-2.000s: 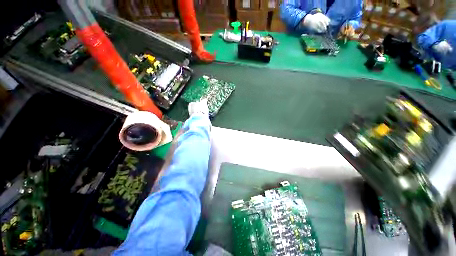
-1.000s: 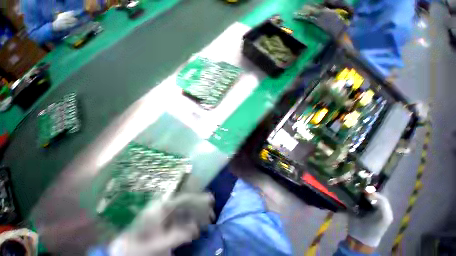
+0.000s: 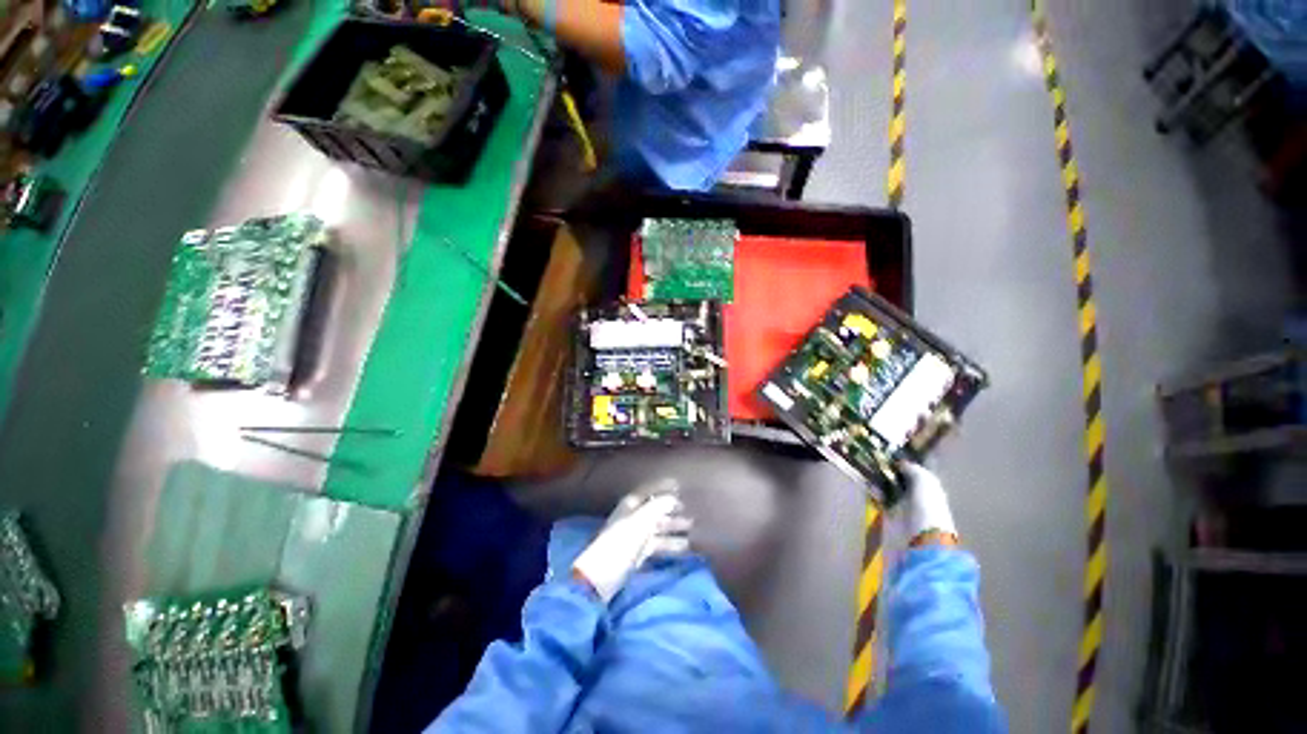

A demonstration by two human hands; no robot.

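Observation:
My right hand (image 3: 929,505), in a white glove, grips the lower corner of a framed circuit board (image 3: 877,390), tilted over the right edge of the red-lined box (image 3: 803,280). My left hand (image 3: 631,545), gloved, is empty with fingers apart, below a second framed board (image 3: 649,376). That board lies at the box's lower left corner. A small green circuit board (image 3: 688,260) lies in the box, touching the red lining at the upper left.
On the bench at left are a black bin of green pieces (image 3: 394,98), a stack of green boards (image 3: 237,304), tweezers (image 3: 323,430) and another board (image 3: 215,663) on the mat. A person's blue sleeve (image 3: 695,86) is beyond the box. Yellow-black tape (image 3: 1085,330) marks the floor.
The view has turned right from the bench to the box. The framed board in my right hand now hangs over the red-lined box. My left hand has moved from the bench board to before my lap.

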